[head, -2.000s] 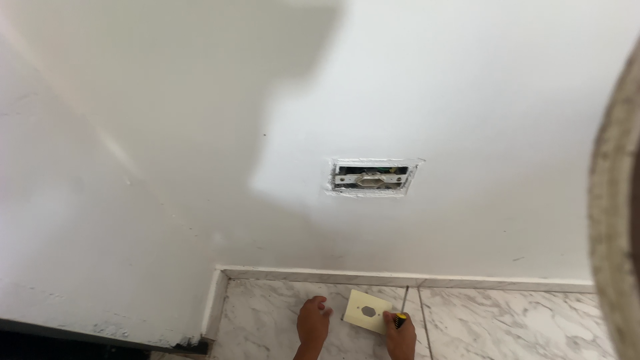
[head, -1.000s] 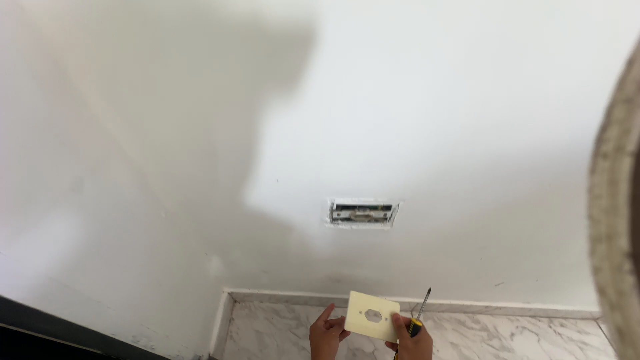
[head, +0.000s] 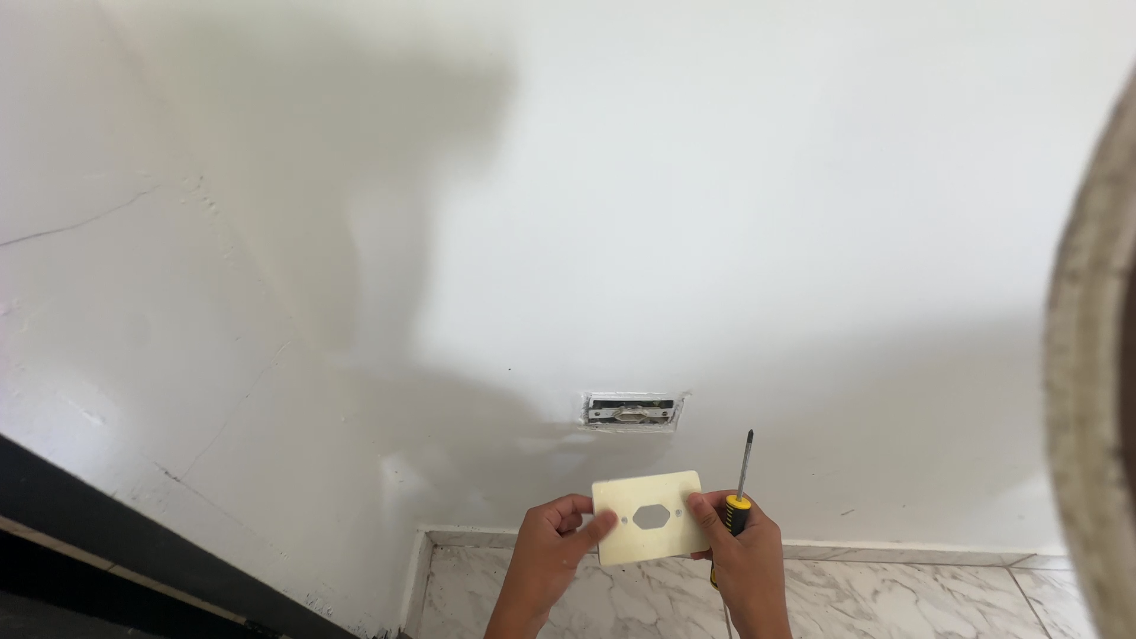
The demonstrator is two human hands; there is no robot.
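A cream outlet cover plate [head: 648, 541] with a hexagonal centre opening and a small hole on each side is held between both hands, over the floor's edge. My left hand [head: 548, 550] pinches its left edge, thumb on the front. My right hand [head: 744, 550] grips its right edge and also holds a screwdriver [head: 736, 506] with a yellow and black handle, its shaft pointing up. Just above the plate, an uncovered wall outlet [head: 631, 414] sits in a rectangular recess with rough edges; its metal mounting strap shows, and the plate does not touch it.
White walls [head: 754, 222] meet at a corner on the left, above a tile baseboard [head: 870, 555] and marbled floor tiles [head: 834, 595]. A dark edge [head: 133, 524] crosses the lower left. A worn, curved pale rim [head: 1074, 355] of something unidentified fills the right side.
The plate and both hands have risen from low over the floor tiles toward the outlet. My left hand, apart from the plate two seconds ago, now grips it. The screwdriver now points upward.
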